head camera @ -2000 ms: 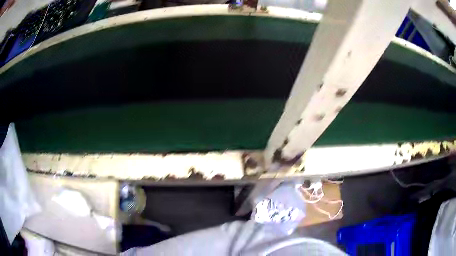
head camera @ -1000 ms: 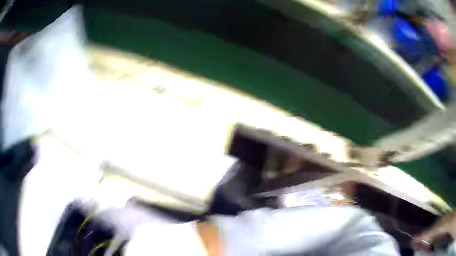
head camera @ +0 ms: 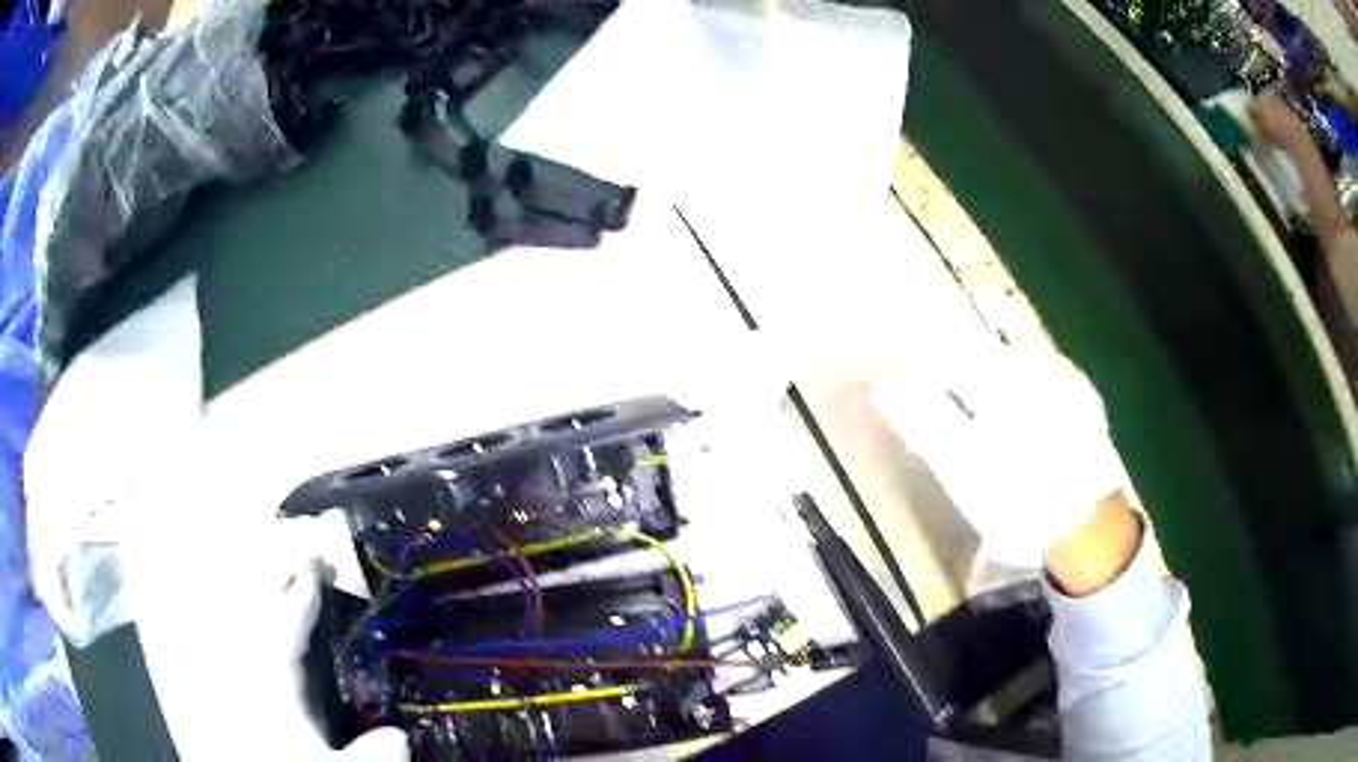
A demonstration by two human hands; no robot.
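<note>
An opened black plastic housing (head camera: pixel 521 655) lies on the white board in front of me, its wiring showing. Yellow, blue and red wires (head camera: pixel 688 588) loop between its two parts. The upper part (head camera: pixel 492 462) has a row of round holes. My left hand (head camera: pixel 283 663), in a white glove, grips the housing's left end; its outline blends into the white board. A small part with wire ends (head camera: pixel 775 633) lies at the housing's right end. My right hand (head camera: pixel 1013 447), in a white glove, is away from the housing at the right; its fingers are overexposed and what they hold cannot be told.
Black plastic parts (head camera: pixel 551 201) spill from a greyish bag (head camera: pixel 164 149) at the back left. White sheets (head camera: pixel 745 90) lie at the back. The green belt (head camera: pixel 1191 372) curves along the right. Another person's arm (head camera: pixel 1303 164) shows at the far upper right.
The view has swung left from the belt and frame post to the white board. The opened housing, the black parts and both gloved hands now show clearly in view.
</note>
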